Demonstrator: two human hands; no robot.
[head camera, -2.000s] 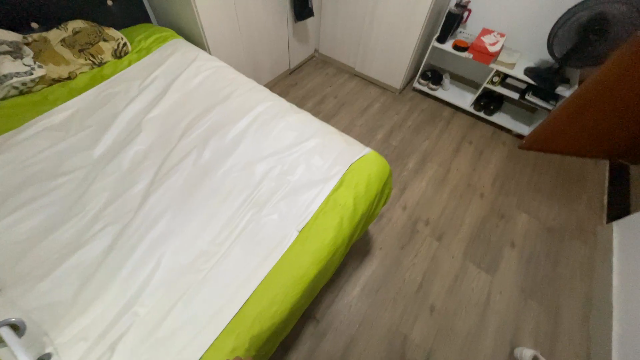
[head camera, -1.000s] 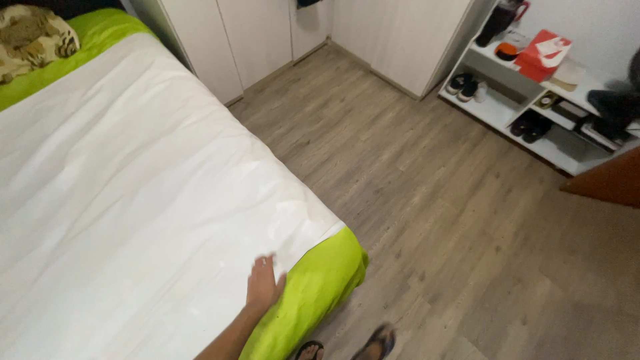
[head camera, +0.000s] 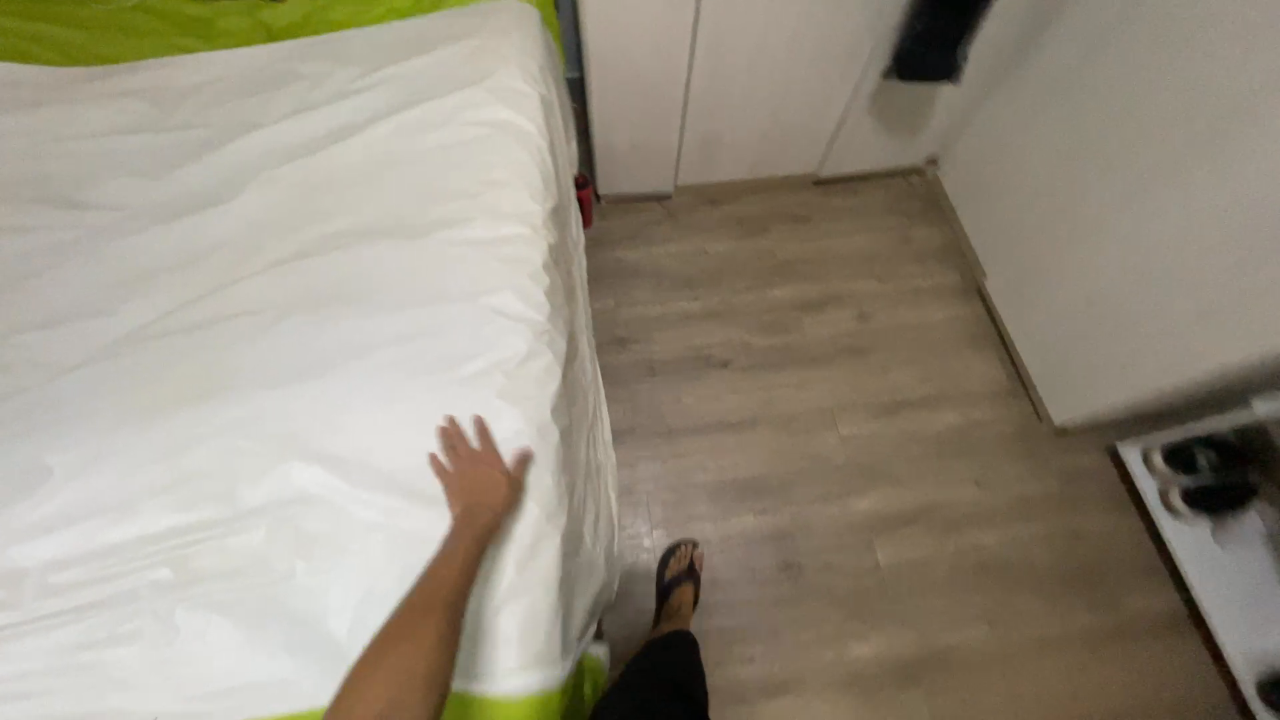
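My left hand (head camera: 480, 480) lies palm down on, or just above, the white sheet (head camera: 330, 350), fingers spread and holding nothing. It is near the long edge of the bed, where the sheet hangs down the side. The sheet has shallow wrinkles across the top. Bright green bedding (head camera: 230, 30) shows beyond the sheet at the top left, with more green at the near corner below my wrist. My right hand is out of view.
A foot in a dark flip-flop (head camera: 680, 580) stands on the wood-look floor (head camera: 800, 400) beside the bed. White cabinet doors (head camera: 760, 100) rise ahead, with a dark cloth (head camera: 935, 40) hanging. A red object (head camera: 584, 200) sits by the bed. The white shelf (head camera: 1190, 570) at right holds shoes (head camera: 1205, 475).
My left hand, out of view two seconds ago, was near the bed's green corner one second ago; it is now farther along the white sheet's edge. The view has moved along the bed.
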